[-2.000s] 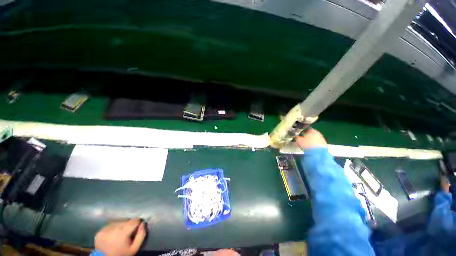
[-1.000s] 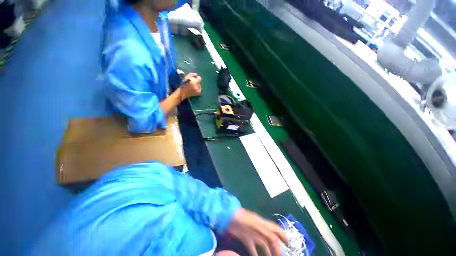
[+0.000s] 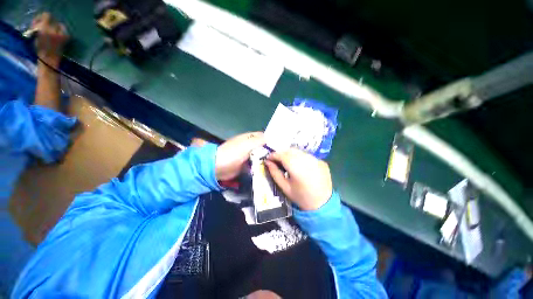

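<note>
An open phone body is held above my lap, its long battery area pale and its lower end dark. My left hand grips its upper left side. My right hand is at its upper right side, with thumb and fingertips on the phone near its top end. A white card stands up beyond the phone, by my left fingers; what holds it is hidden. Behind my right hand, the blue parts bin holds a heap of white strips.
A white sheet and a black unit with cables lie on the bench at left. Several phone bodies lie at right. A taped metal post stands at the bench edge. Another person's hand is at upper left, above a cardboard box.
The view has swung back from the left to the lap and bench. My left hand has moved from beside the bin onto the phone body. My right hand and the white card now show.
</note>
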